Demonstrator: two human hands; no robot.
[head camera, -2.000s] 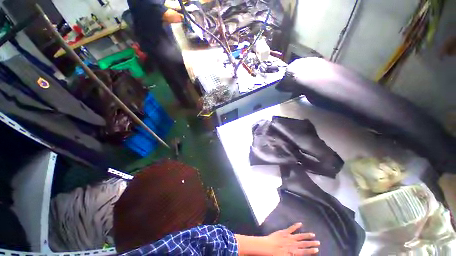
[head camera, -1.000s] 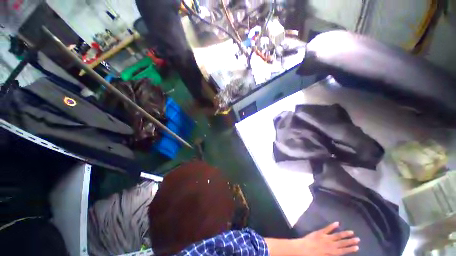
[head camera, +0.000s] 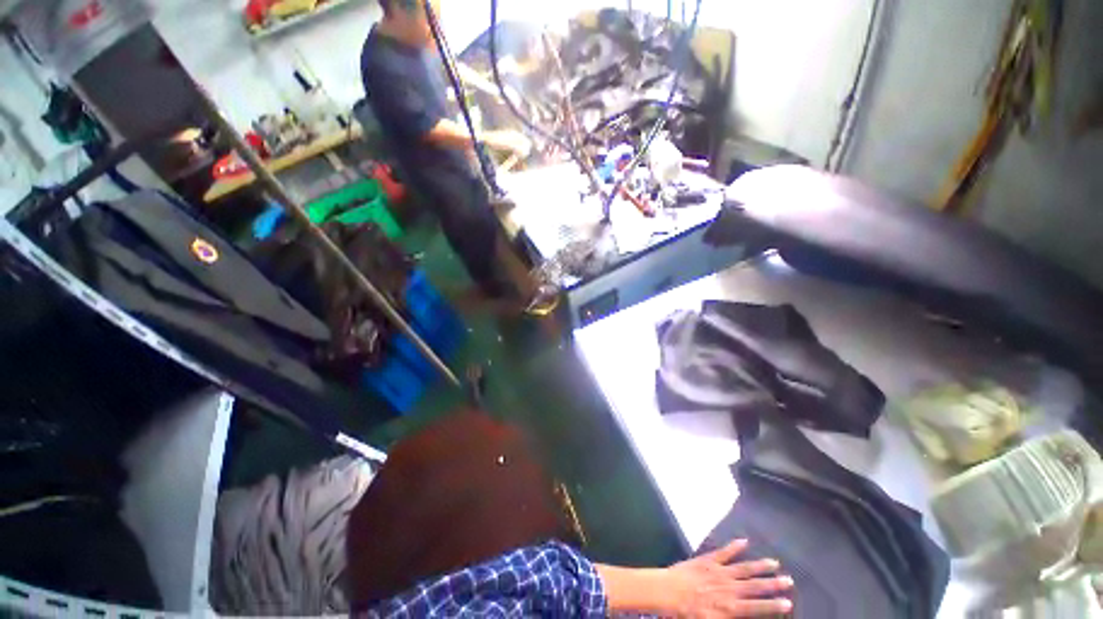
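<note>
A dark grey garment piece (head camera: 847, 532) lies on the white-topped table (head camera: 653, 435), bunched at its far end and flatter near me. My left hand (head camera: 735, 585) lies palm down on its near left part, fingers spread and pointing right, gripping nothing. A blue checked sleeve covers my left forearm. The picture's bottom edge cuts off the near end of the cloth. My right hand is not in view, and no iron shows.
Cream cloth bundles (head camera: 1010, 496) lie at the table's right. A long dark padded form (head camera: 895, 236) runs along its far side. A brown stool (head camera: 448, 508) stands left of the table. A person (head camera: 423, 133) stands at a cluttered worktable beyond. A blue crate (head camera: 417, 351) is on the floor.
The view has shifted and tilted, so the person at the far table shows more fully than one second ago. My left hand stays flat on the cloth, and the cloth looks unchanged.
</note>
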